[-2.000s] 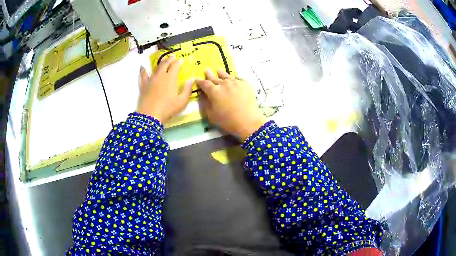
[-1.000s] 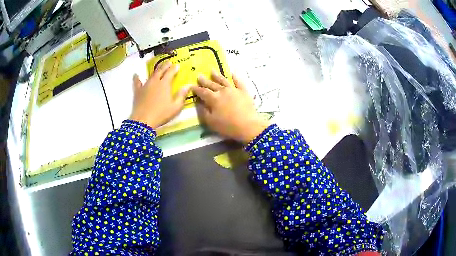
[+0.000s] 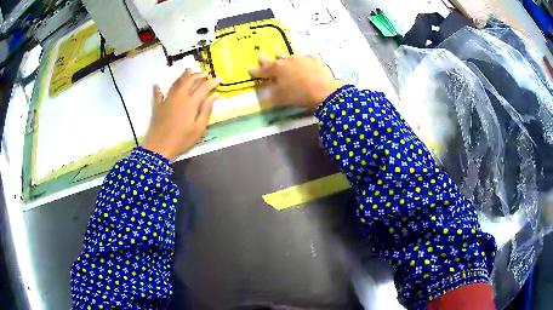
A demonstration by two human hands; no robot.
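Note:
The yellow template flap [image 3: 245, 51] lies closed on the white base board [image 3: 70, 130], with a black curved line around its edge and a dark strip at its back. My left hand [image 3: 182, 112] has its fingers spread at the flap's front left corner. My right hand [image 3: 297, 79] rests with its fingertips on the flap's front right part and is slightly blurred. No fabric shows under the flap. The sewing machine head [image 3: 176, 27] stands just behind and left of the flap.
A clear plastic bag [image 3: 485, 115] with dark panels is at right. A green item [image 3: 384, 24] lies at the back right. A yellow strip [image 3: 306, 191] is on the metal table [image 3: 242, 242]. A thin black cable [image 3: 123, 104] hangs over the board at left.
The flap and board have shifted back and to the right relative to the machine head. My right hand has moved right and back, and my left hand has moved toward the flap's front left corner.

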